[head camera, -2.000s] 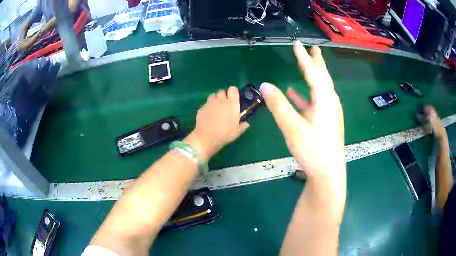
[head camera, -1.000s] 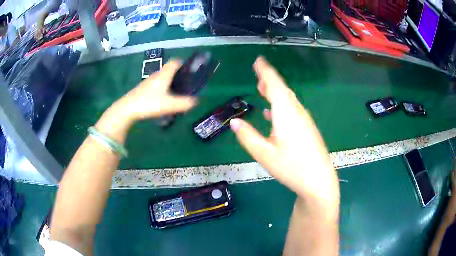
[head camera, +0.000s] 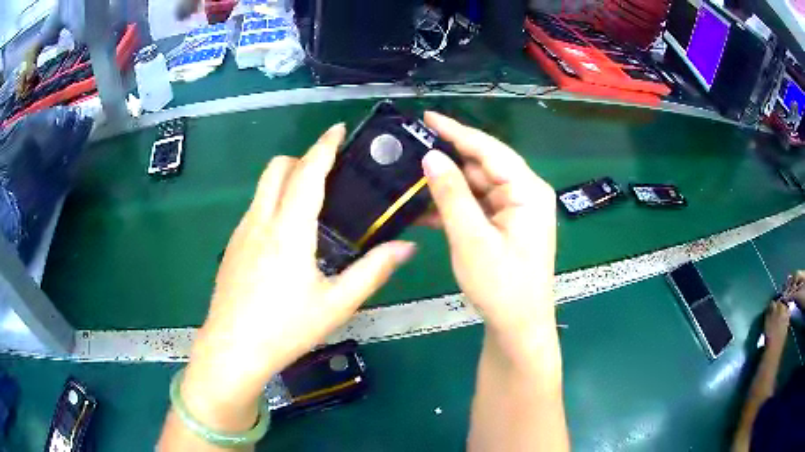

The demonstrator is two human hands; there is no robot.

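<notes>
A black phone housing (head camera: 366,185) is held up over the green belt, tilted, its top end to the upper right. It shows a round silver disc, an orange-yellow flex strip and a short pale strip at the top edge. My left hand (head camera: 287,256) grips its lower left side, thumb at the lower end. My right hand (head camera: 485,203) grips its top right corner, with the thumb near the end of the flex strip. My right fingers partly hide that corner.
Stacked housings (head camera: 322,380) lie on the near bench. A worn metal rail (head camera: 424,315) divides bench and belt. Phones (head camera: 166,152) lie on the belt left and right. A dark slab (head camera: 700,309) lies right, near another person's hand. Red trays (head camera: 600,66) and a monitor (head camera: 709,44) stand behind.
My left hand has come back to the centre, and both hands now hold a housing above the belt. The housing that lay mid-belt no longer shows there. The view has shifted.
</notes>
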